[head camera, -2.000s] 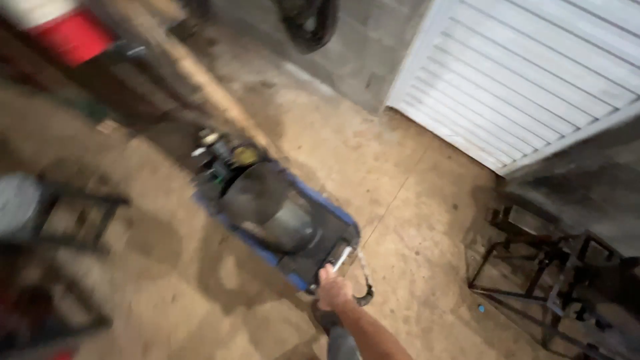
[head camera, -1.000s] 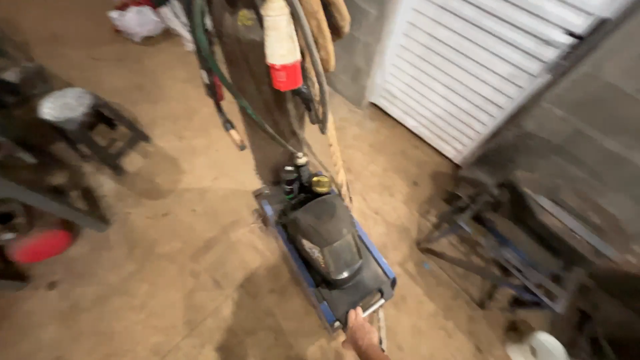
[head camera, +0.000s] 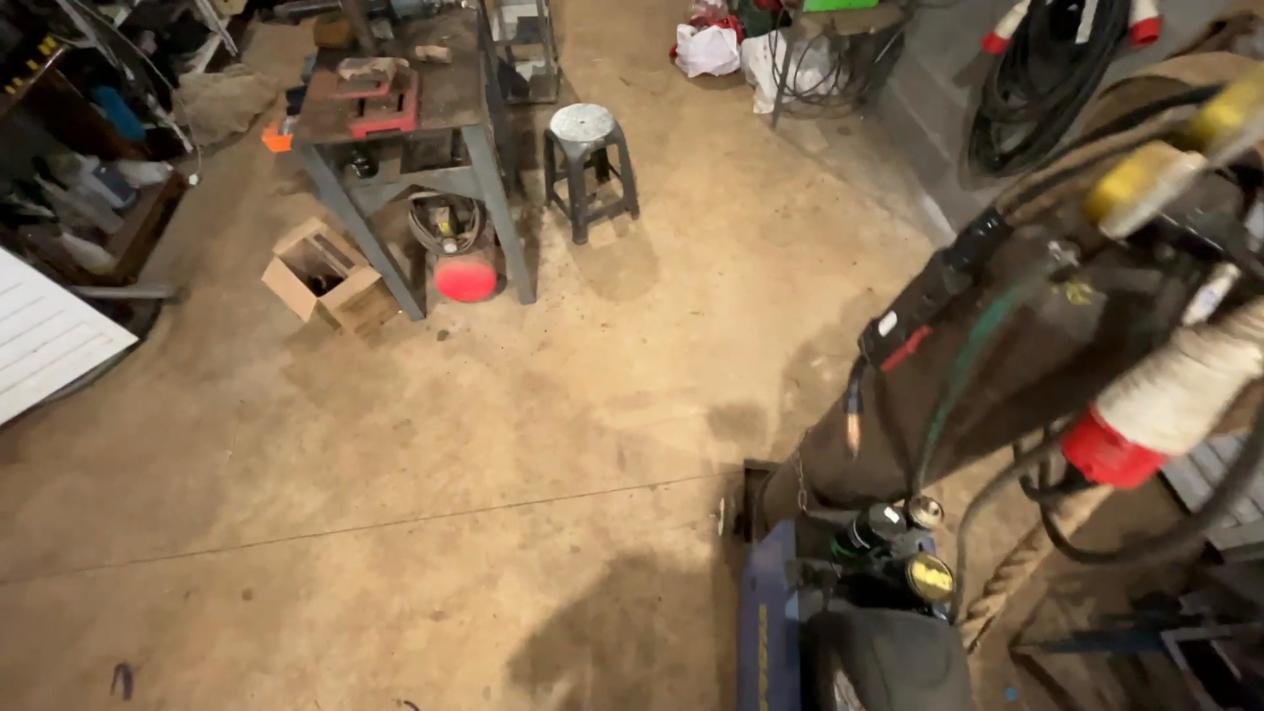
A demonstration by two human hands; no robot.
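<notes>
Neither of my hands is in view. A blue wheeled machine (head camera: 770, 617) stands at the lower right, cut off by the bottom edge. A dark welding helmet (head camera: 894, 657) lies on its top, beside black cans (head camera: 869, 533), one with a yellow lid. Behind them leans a large dark gas cylinder (head camera: 997, 395) with a chain around its lower part. A welding torch (head camera: 894, 331) with a copper-coloured tip hangs against the cylinder. At the right hangs a red and white industrial plug (head camera: 1116, 444), among black cables and a green hose.
A metal workbench (head camera: 474, 168) carries red parts, with a red-ended tank (head camera: 464, 279) underneath. Beside it are an open cardboard box (head camera: 341, 276) and a plastic stool (head camera: 583, 123). Coiled black cable (head camera: 1037, 94) hangs on the right wall. A thick rope (head camera: 1022, 568) runs beside the machine.
The view has swung left toward the workbench. The hand that was on the machine's handle is out of view, and the machine now sits at the lower right.
</notes>
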